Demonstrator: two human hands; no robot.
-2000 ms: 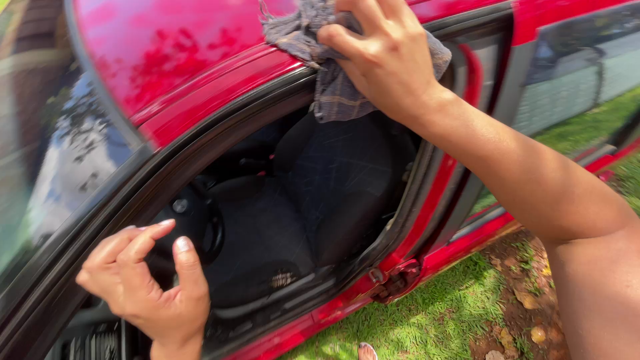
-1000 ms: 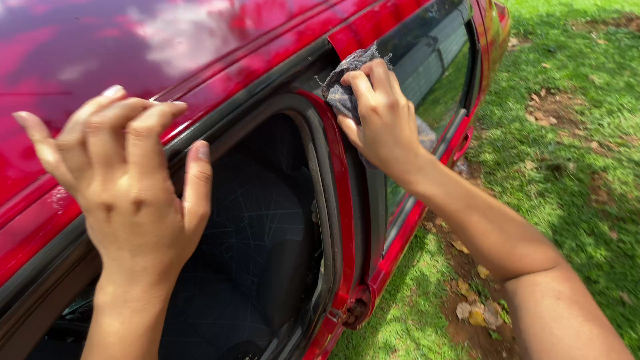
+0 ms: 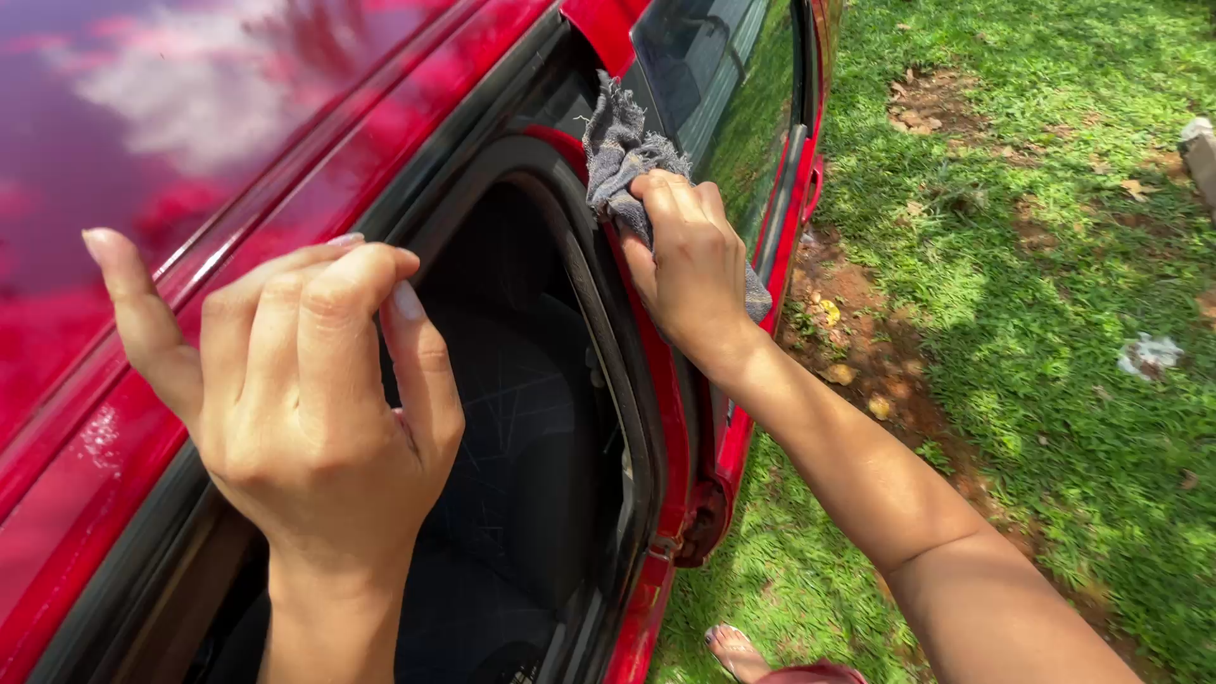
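My right hand point(image 3: 689, 256) grips a crumpled grey cloth point(image 3: 622, 142) and presses it on the red pillar beside the open front doorway of a red car. Part of the cloth hangs out below the palm. My left hand point(image 3: 323, 380) is raised in front of the roof edge and doorway, fingers curled, little finger held apart, with nothing in it. The glossy red roof point(image 3: 190, 123) reflects sky and cloud. A black rubber door seal point(image 3: 556, 214) runs around the opening, left of the cloth.
Inside the doorway is a dark patterned seat point(image 3: 503, 408). The car's side window point(image 3: 731, 85) lies beyond my right hand. Grass point(image 3: 1045, 399) with bare soil and dry leaves borders the car. A sandalled foot point(image 3: 736, 651) shows at the bottom.
The cloth has gone from the roof edge above the doorway to the pillar, still held in my right hand. My left hand's fingers are more curled than one second ago. The view has shifted.
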